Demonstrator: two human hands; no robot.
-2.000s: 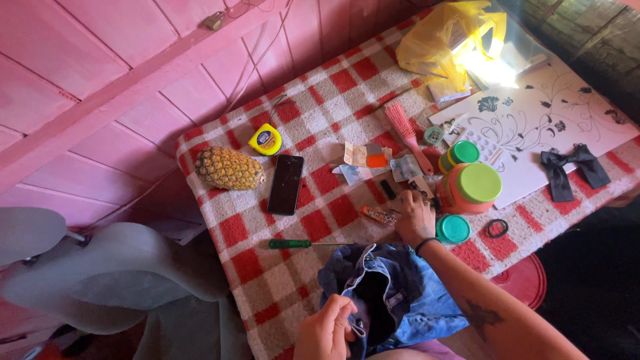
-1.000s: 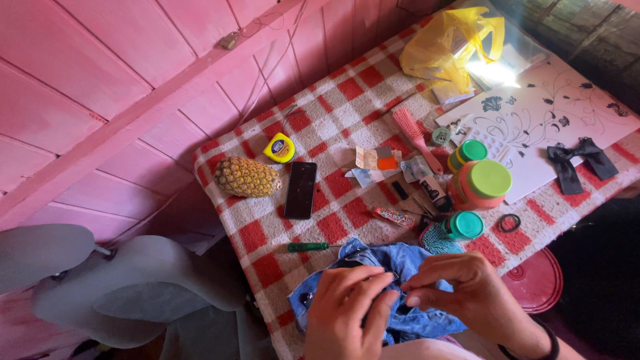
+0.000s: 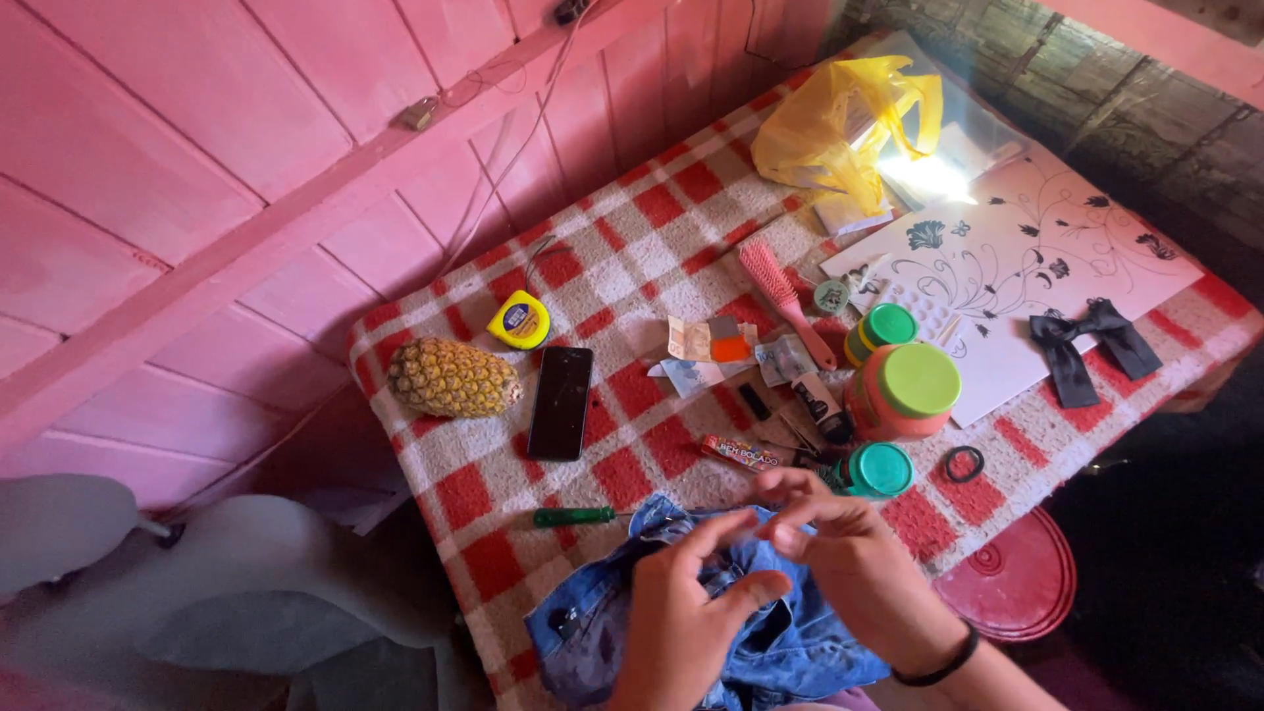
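Note:
Blue denim clothing [image 3: 820,632] lies crumpled at the table's near edge. Above it are both my hands, close together. My left hand [image 3: 691,612] has its thumb and fingers spread in a curve. My right hand [image 3: 839,543], with a black band on the wrist, has its fingers bent toward the left one. Whether something thin is between the fingertips cannot be told. A green-handled screwdriver [image 3: 575,516] lies left of the denim, its shaft partly hidden. Just beyond my hands are a small colourful wrapped packet [image 3: 741,453] and a teal-lidded container [image 3: 879,470].
On the checked cloth lie a pineapple [image 3: 454,377], a tape measure [image 3: 519,321], a smartphone [image 3: 560,403], banknotes [image 3: 703,346], a pink hairbrush [image 3: 780,291], a green-lidded jar [image 3: 907,392], a black bow [image 3: 1094,346] and a yellow plastic bag [image 3: 839,128]. A grey chair [image 3: 257,583] stands left.
Two seconds ago my right hand was among the small items by the jars and my left held the denim's opening. Both hands have since come together above the denim, which now lies lower and flatter.

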